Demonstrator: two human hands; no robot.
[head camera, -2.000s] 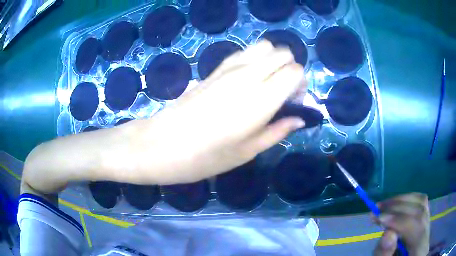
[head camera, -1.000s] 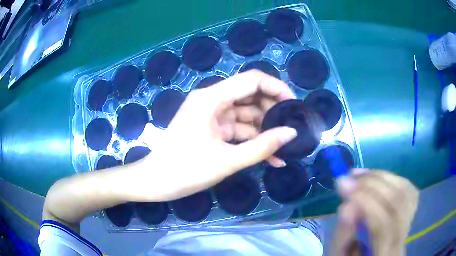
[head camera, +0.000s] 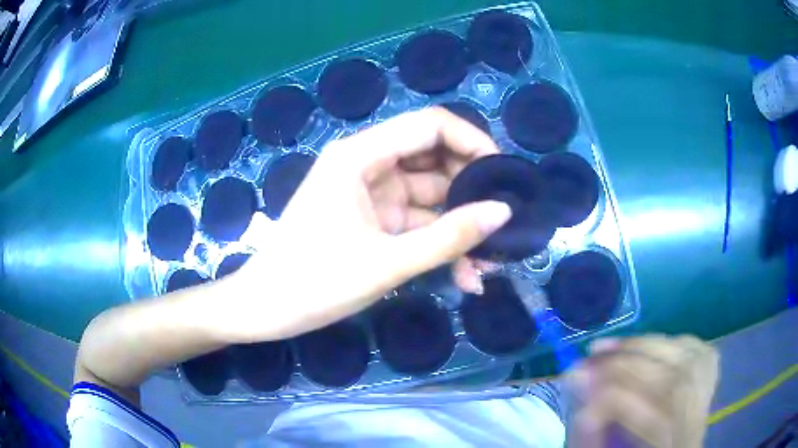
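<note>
My left hand (head camera: 376, 219) holds a round black part (head camera: 503, 229) between thumb and fingers, raised over the right half of the tray. My right hand (head camera: 647, 385), blurred, holds a blue-handled brush (head camera: 551, 332) at the lower right. The brush's blurred pale tip is just below the held part; I cannot tell whether it touches. The clear plastic tray (head camera: 626, 271) lies tilted on the green mat, with several round black parts (head camera: 353, 88) in its pockets. My left hand and forearm hide the tray's middle.
A thin blue brush (head camera: 728, 175) lies on the green mat (head camera: 674, 114) at the right. A whitish bottle (head camera: 777, 87) and a small white round item (head camera: 787, 170) stand at the right edge. A glossy grey panel (head camera: 74, 74) is at the upper left.
My left hand has lifted the black part from the tray area into a hold, then shifted slightly up-left. My right hand and brush have moved left; the brush has dropped below the part since one second ago.
</note>
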